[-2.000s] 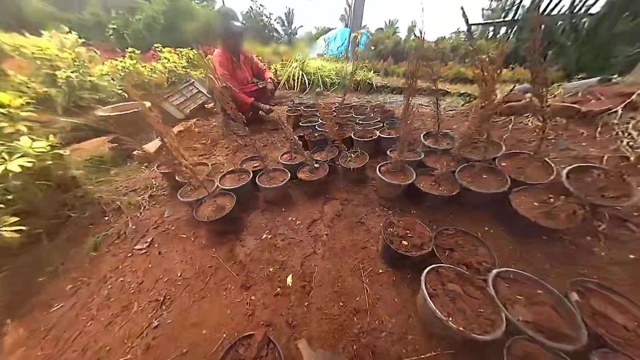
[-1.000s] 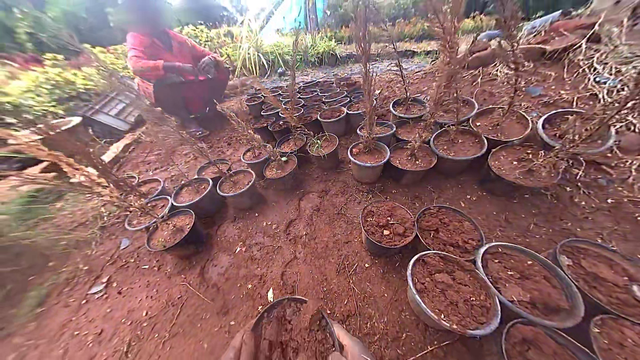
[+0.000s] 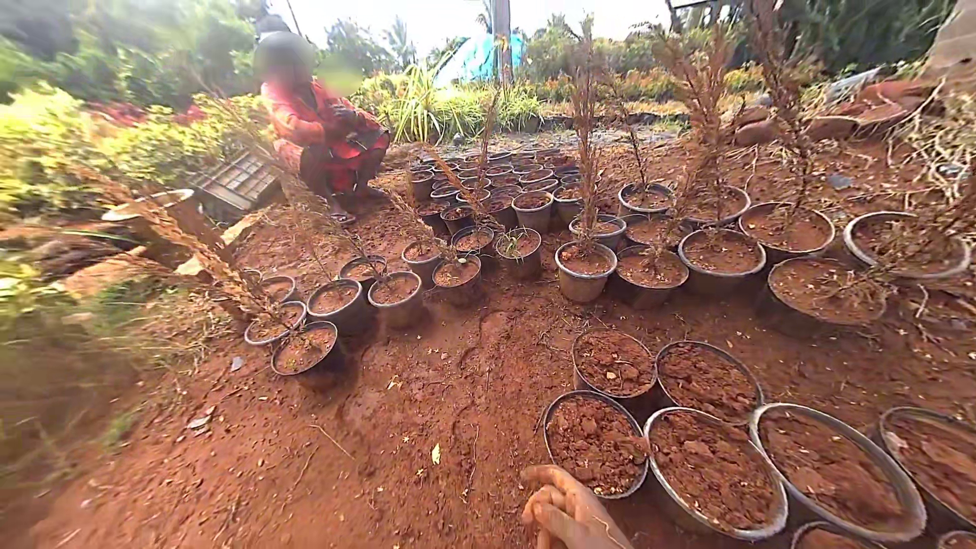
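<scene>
My right hand (image 3: 568, 507) is at the bottom edge, just right of the middle, its fingers slightly curled and apart, holding nothing. Just above its fingertips stands a black plastic pot filled with clumpy red soil (image 3: 595, 442). This pot is beside another soil-filled pot (image 3: 717, 469) on its right and just in front of a third (image 3: 614, 362). No plant shows in these three. My left hand is out of view.
Potted dry brown seedlings (image 3: 585, 259) stand in rows ahead, with more pots (image 3: 305, 347) at the left. A person in red (image 3: 324, 137) crouches beyond, near a plastic crate (image 3: 240, 183). A larger soil-filled pot (image 3: 839, 469) is at the right.
A second ago both my hands were at the sides of a soil-filled pot at the bottom middle. That pot now stands against the group on the right, let go, and my left hand has left view.
</scene>
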